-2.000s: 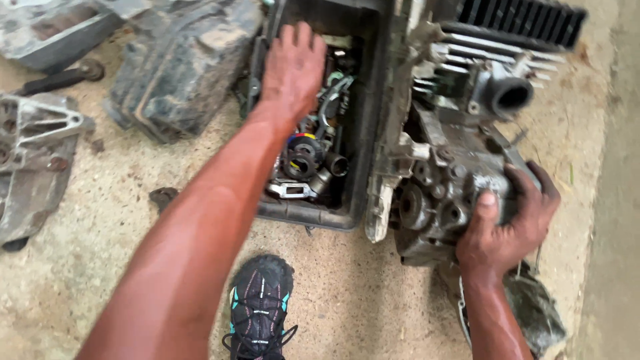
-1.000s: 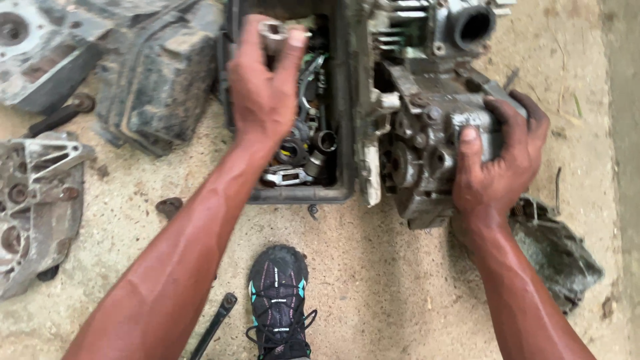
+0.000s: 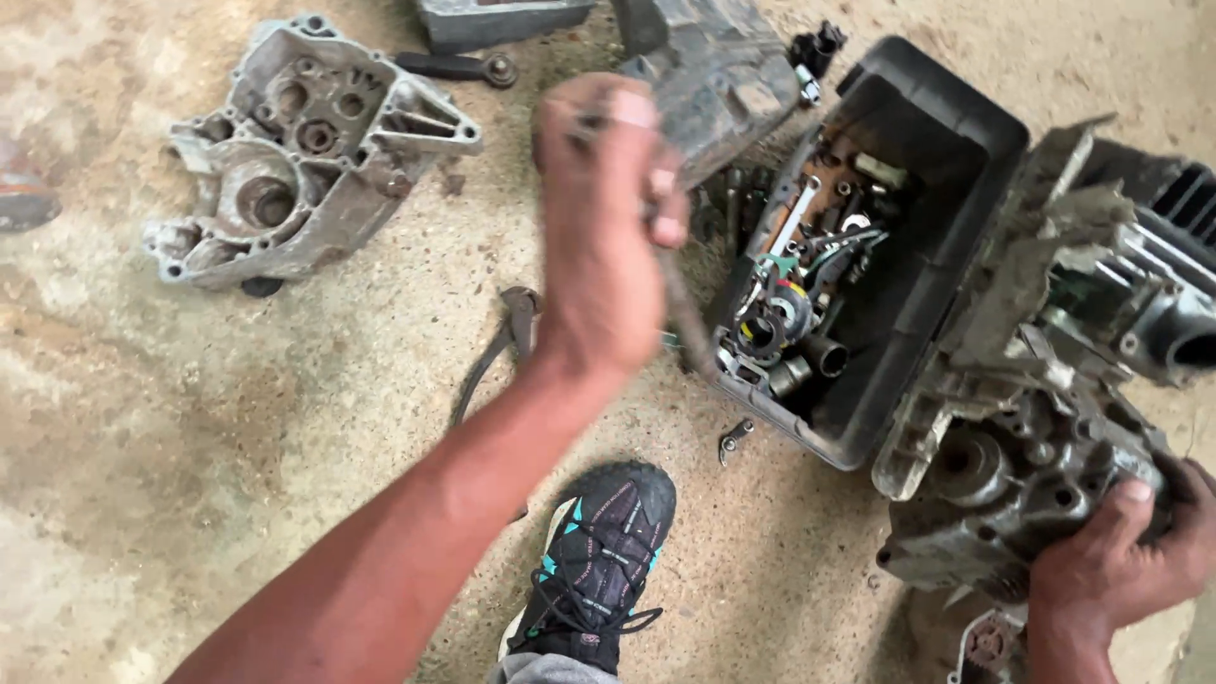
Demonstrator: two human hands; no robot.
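Note:
My left hand (image 3: 608, 228) is raised over the floor, blurred, its fingers closed around a rod-like metal tool (image 3: 686, 309) that slants down toward the toolbox. Part of a metal piece shows at the top of the fist. My right hand (image 3: 1121, 560) rests on the side of a greasy engine block (image 3: 1031, 475), thumb on top and fingers over the far edge. Between the hands, a black plastic toolbox (image 3: 959, 109) holds sockets (image 3: 788, 377), a wrench (image 3: 793, 217) and other small metal parts. Cooling fins (image 3: 1102, 261) show at the engine's upper end.
A grey metal engine casing (image 3: 370, 204) lies at the upper left, beside a black-handled tool (image 3: 446, 66). A dirty black housing (image 3: 727, 90) stands behind my left hand. My shoe (image 3: 608, 551) is below the toolbox, near a small metal part (image 3: 734, 439). Another casing part (image 3: 988, 646) lies under the engine.
My left hand has come out of the toolbox and is now left of it, holding the rod-like tool. My right hand has stayed on the engine. The view has turned and shifted left.

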